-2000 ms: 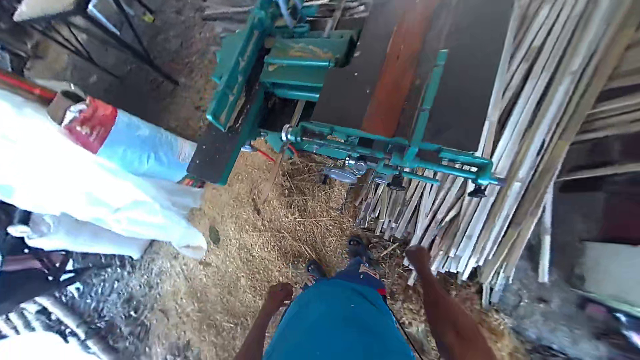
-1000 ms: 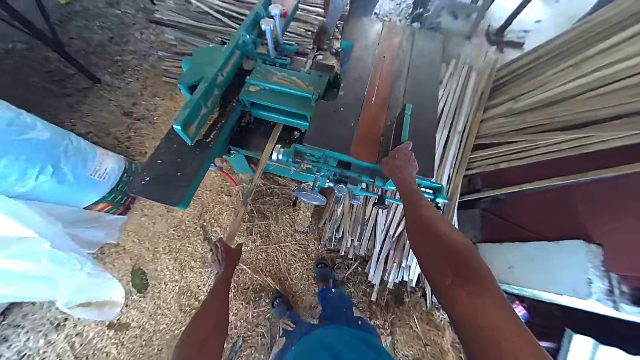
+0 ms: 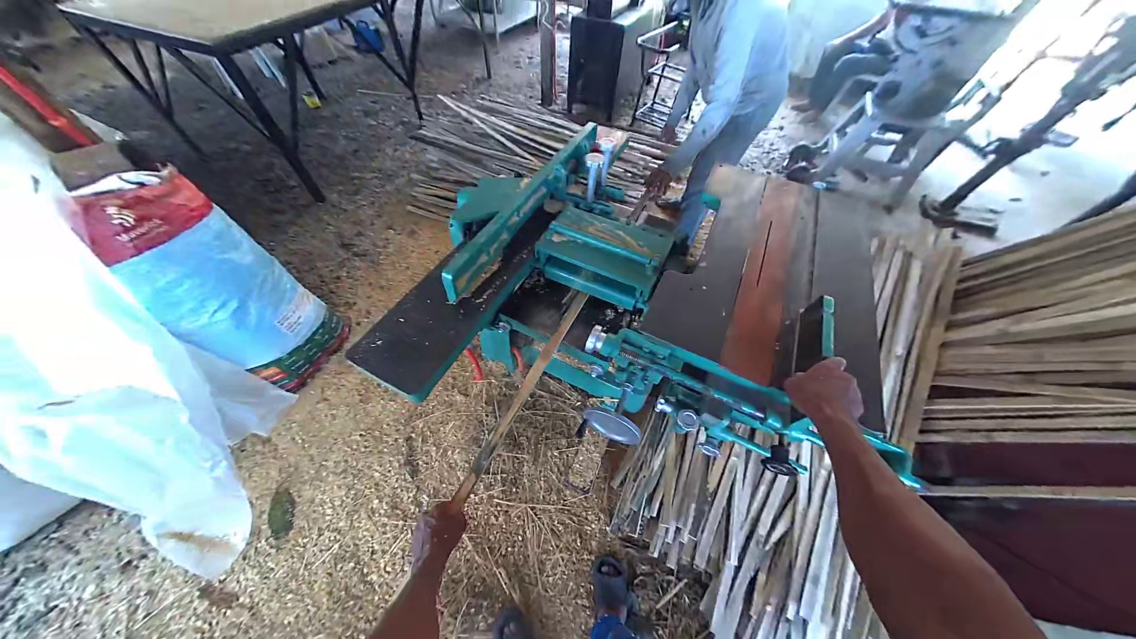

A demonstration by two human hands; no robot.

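A green combination woodworking machine (image 3: pixel 603 253) stands ahead. One end of a thin wooden strip (image 3: pixel 524 390) lies inside its planer section, and my left hand (image 3: pixel 437 532) is closed around the near end. My right hand (image 3: pixel 827 390) rests on the green fence bracket at the front right of the machine's table; whether its fingers grip it is unclear. A round metal handwheel (image 3: pixel 612 427) sits below the front rail. Beyond the machine a co-worker (image 3: pixel 732 98) bends forward, one hand (image 3: pixel 658 182) at the far side of the planer section.
Bundled wooden strips (image 3: pixel 763 515) lie under the machine's table, with longer ones (image 3: pixel 1047 328) stacked at the right. A blue and red sack (image 3: pixel 213 266) and white plastic sheeting (image 3: pixel 115 382) stand left. Wood shavings (image 3: pixel 346 506) cover the floor. A metal-legged table (image 3: pixel 213 22) is behind.
Two seconds ago both hands were low beside my body and held no strip. One second ago my left hand was at the strip and my right hand at the bracket, much as now. The view has shifted.
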